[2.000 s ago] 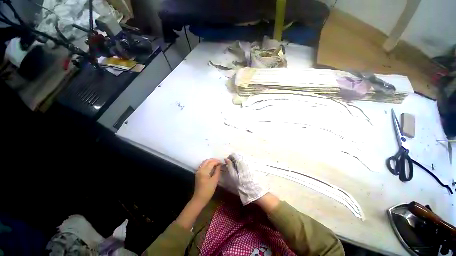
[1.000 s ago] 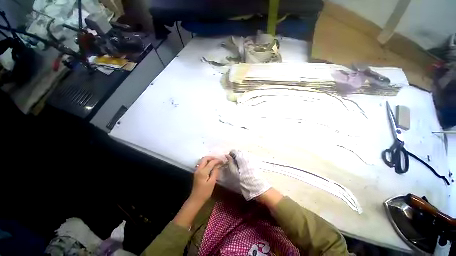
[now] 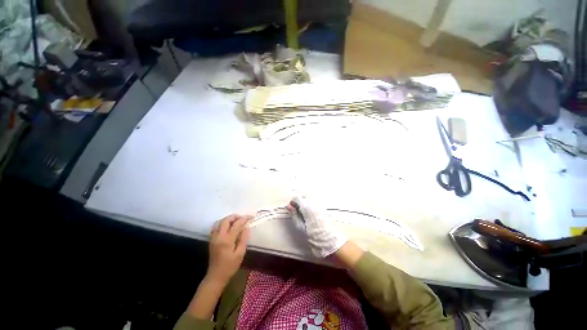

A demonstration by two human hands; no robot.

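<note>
A long, narrow, curved off-white fabric strip with dark edge lines lies along the near table edge. My bare left hand rests on its left end, fingers bent over it. My white-gloved right hand is on the strip's middle with the fingertips pinched at it. The strip shows between the hands and to the right of the glove. A steam iron with a brown handle stands at the table's right edge; no hand is on it.
A layered stack of cut pieces lies at the far side, with crumpled scraps behind its left end. Open shears, a small block and a dark cord lie at right. Faint loose strips lie mid-table.
My left hand has moved left, away from the glove, and the strip now shows between the hands. The view has shifted right, so the table sits further left in the picture.
</note>
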